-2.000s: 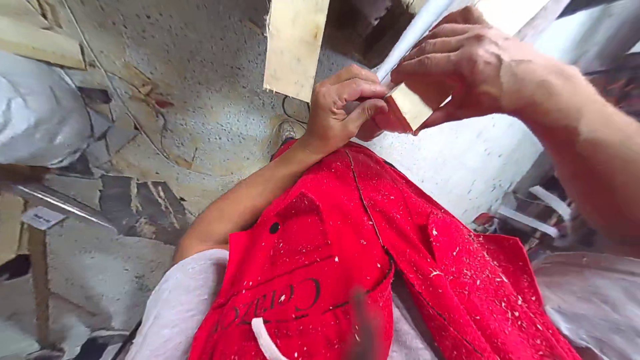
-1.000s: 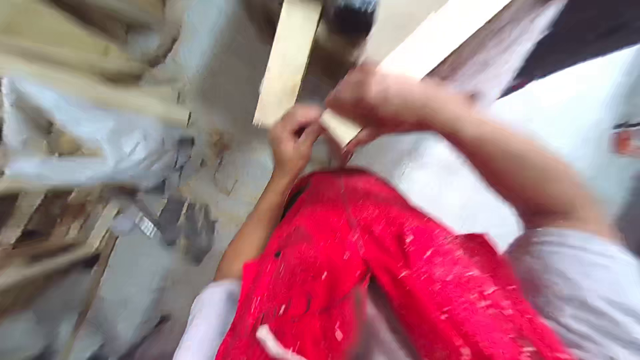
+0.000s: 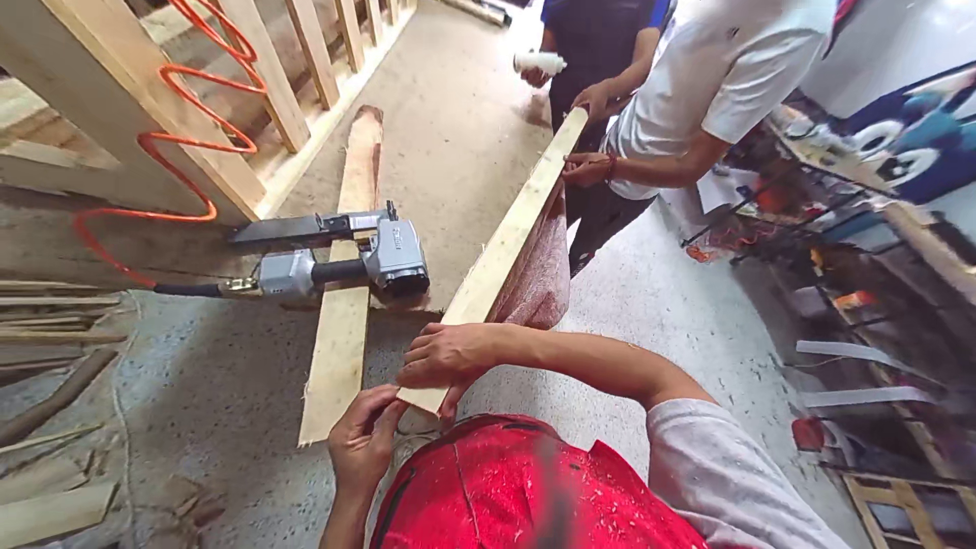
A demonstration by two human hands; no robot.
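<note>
A long pale wooden board point(image 3: 509, 232) slants from my waist up to another person's hands at its far end. My right hand point(image 3: 450, 356) grips it near its close end, fingers over the top face. The fingertips of my left hand point(image 3: 374, 431) pinch at the corner of that same end; whether they hold the wood or something thin on it cannot be told. A second board point(image 3: 335, 351) lies to the left, its near end sticking out past the bench edge. On it rests a grey pneumatic nailer point(image 3: 393, 255) with a coiled orange air hose point(image 3: 164, 137).
A wooden slatted frame point(image 3: 164, 99) stands on the workbench point(image 3: 450, 91) at the upper left. Two people stand at the upper right, one holding a white bottle-like object point(image 3: 539, 62). Wood scraps point(image 3: 57, 511) lie at the lower left. Cluttered shelving point(image 3: 862, 305) runs along the right.
The view has swung up, bringing the nailer, the bench and two people into sight. Both my hands remain at the near end of the board.
</note>
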